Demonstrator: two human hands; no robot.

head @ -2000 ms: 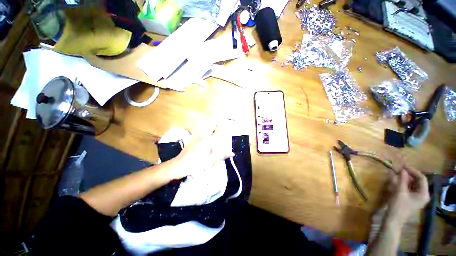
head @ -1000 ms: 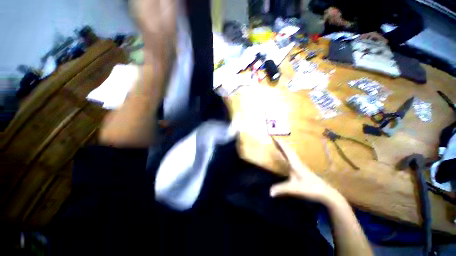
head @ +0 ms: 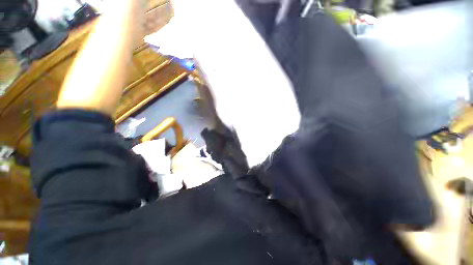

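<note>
The garment hangs raised in front of me, blurred. Its white panel (head: 249,77) fills the upper middle and its black cloth (head: 358,129) spreads to the right. My left arm is raised at the upper left in a dark sleeve. My left hand (head: 147,19) is a blur near the top edge, beside the white panel; its grip cannot be made out. My right hand does not show. A pale, skin-like strip at the lower right, beside the black cloth, is too blurred to tell as arm or table.
Wooden drawers (head: 57,83) stand at the left, with dark items above them. A curved orange-brown handle (head: 168,129) and white pieces (head: 155,155) lie low, left of the garment. A blue-tipped item (head: 185,63) shows beside the white panel. A pale surface (head: 425,52) is at the upper right.
The view has swung left, and most of the tabletop, the phone and the pliers are out of view. The garment is spread larger across the middle. My right hand has gone from sight.
</note>
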